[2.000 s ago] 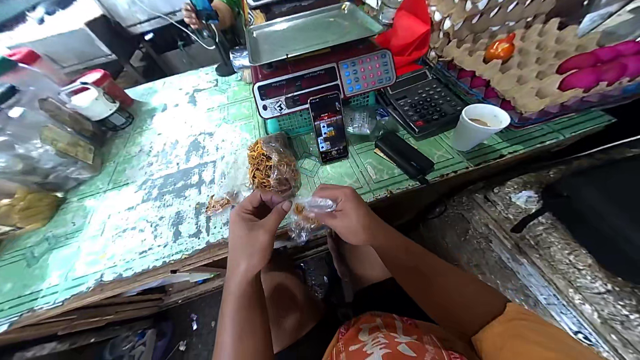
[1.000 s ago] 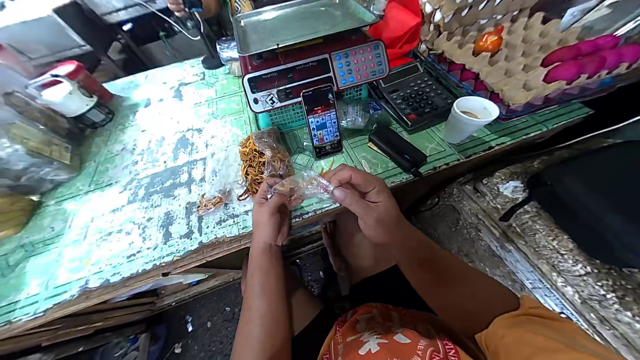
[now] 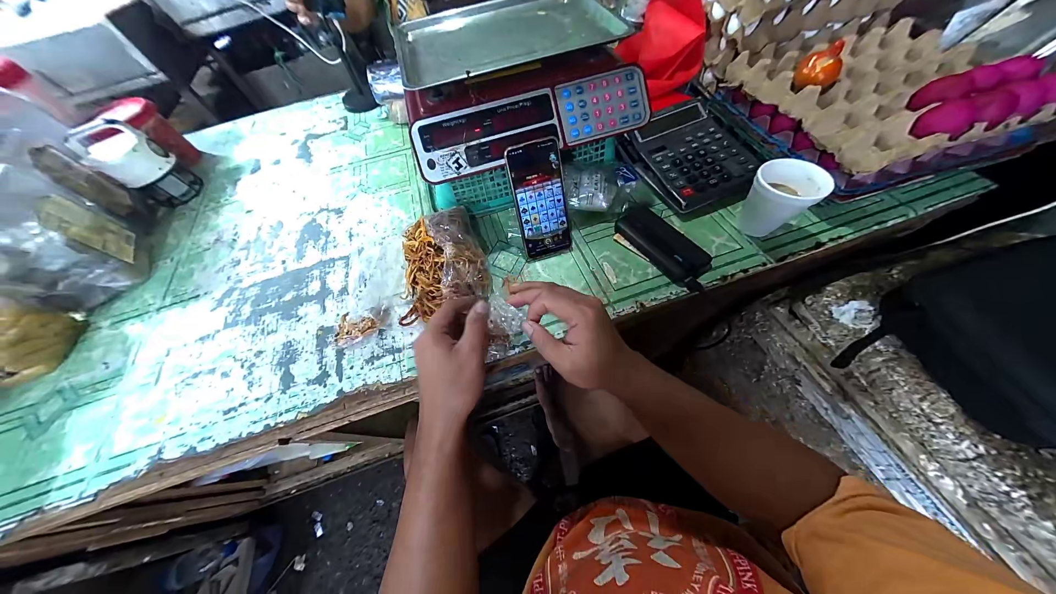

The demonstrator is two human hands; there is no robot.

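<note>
My left hand (image 3: 452,355) is bent at the table's front edge, beside a heap of orange-brown dried strips (image 3: 425,268) partly in a clear plastic bag (image 3: 462,247). Clear thin plastic (image 3: 505,318) lies between my hands, touching the fingertips of my right hand (image 3: 573,330); whether the left fingers pinch it too is hard to tell. My right thumb and forefinger are curled with a gap between them. A small clear packet of similar bits (image 3: 357,328) rests on the table left of the heap. A lit smartphone (image 3: 540,198) leans upright against the red digital scale (image 3: 528,107).
On the green table (image 3: 223,330) are a black calculator (image 3: 697,157), a white cup (image 3: 786,196), a black case (image 3: 662,247) and egg trays (image 3: 866,91) at right. Clear bags (image 3: 66,247) and a red-lidded container (image 3: 144,124) stand left. Another person's hand (image 3: 304,10) shows behind.
My hands were close together on the clear plastic two seconds ago; now they are farther apart. The smartphone's screen shows a different picture than at first.
</note>
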